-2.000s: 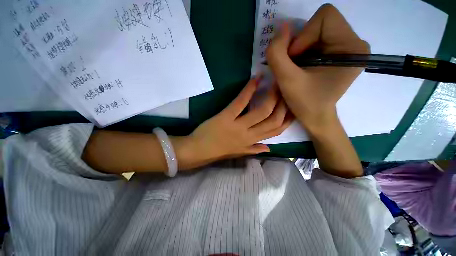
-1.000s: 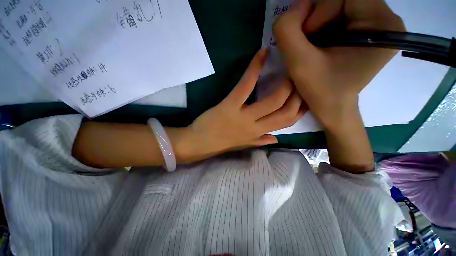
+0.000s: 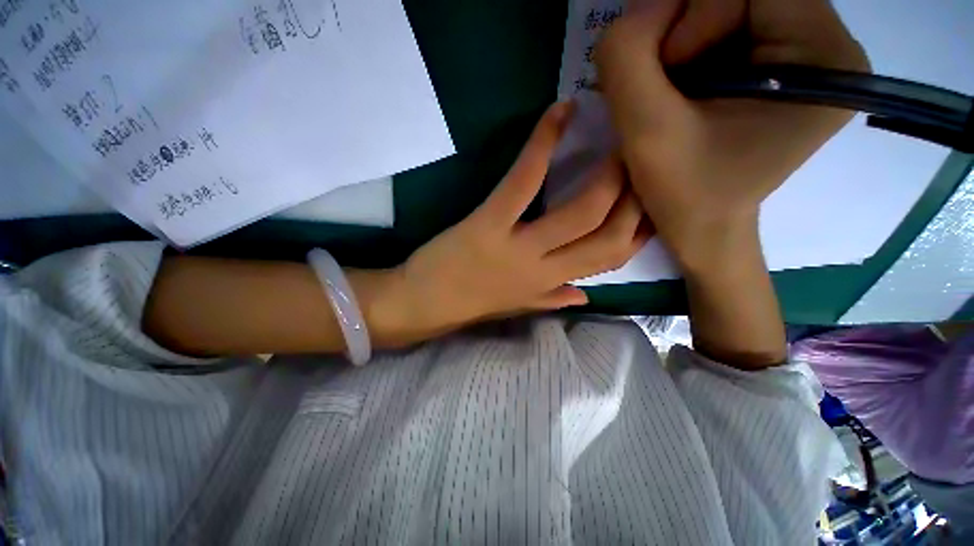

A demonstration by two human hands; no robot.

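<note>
My right hand (image 3: 726, 139) grips a black gel pen (image 3: 833, 90) over the white writing sheet (image 3: 817, 208). The pen's tip is hidden behind my fingers, and its back end runs out at the right edge. Short lines of black writing show at the sheet's upper left. My left hand (image 3: 523, 251) lies flat with fingers apart on the sheet's lower left corner, touching my right hand, and holds nothing. A filled list sheet (image 3: 310, 139) with columns of handwriting lies to the left.
A larger pale paper sheet (image 3: 361, 205) lies under the list sheet. The tabletop (image 3: 486, 80) is dark green. A silvery dimpled sheet, perhaps bubble wrap (image 3: 929, 261), lies at the right edge. A person's purple sleeve (image 3: 886, 373) shows at lower right.
The papers sit higher in view than two seconds ago. My right hand and the pen appear larger and further up, and the pen's gold band is out of view. My left hand stays on the sheet.
</note>
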